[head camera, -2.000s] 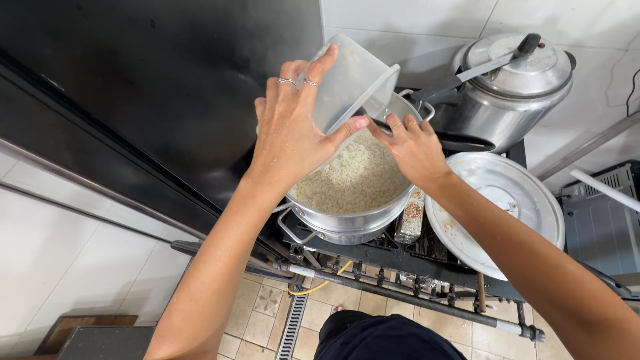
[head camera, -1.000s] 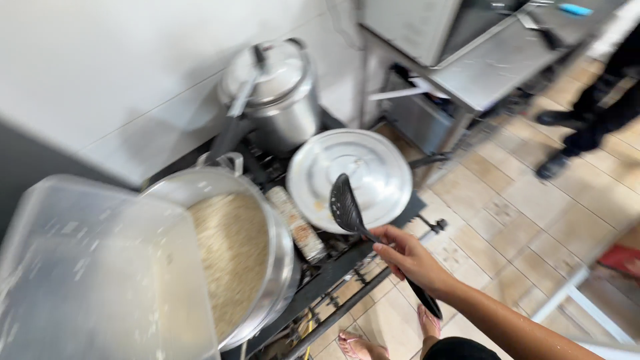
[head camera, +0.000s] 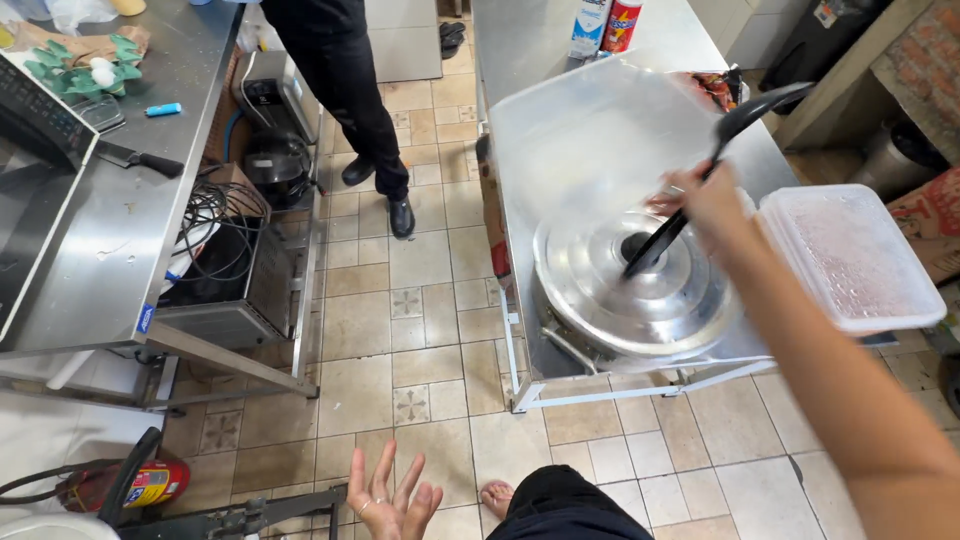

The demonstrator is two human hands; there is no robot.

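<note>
My right hand point(head camera: 709, 199) is closed around the handle of a black plastic slotted spoon point(head camera: 671, 229), above a steel table. A large translucent plastic container point(head camera: 585, 142), blurred, lies against the fingers of that hand; whether they grip it too, I cannot tell. Under them is a pot with a round aluminium lid point(head camera: 562, 277) and a black knob. My left hand point(head camera: 394, 499), with rings, is at the bottom centre over the tiled floor, fingers spread and holding nothing.
A lidded plastic box point(head camera: 862, 255) is at the table's right. A person in dark trousers point(head camera: 356, 90) stands in the aisle. The left steel table point(head camera: 142, 217) bears a knife point(head camera: 142, 159) and a green egg carton point(head camera: 79, 71). A fire extinguisher point(head camera: 146, 484) is at the lower left.
The view has swung from the stove to the steel tables. My left hand, on the container two seconds ago, is now off it. The container is now by my right hand, which still holds the spoon.
</note>
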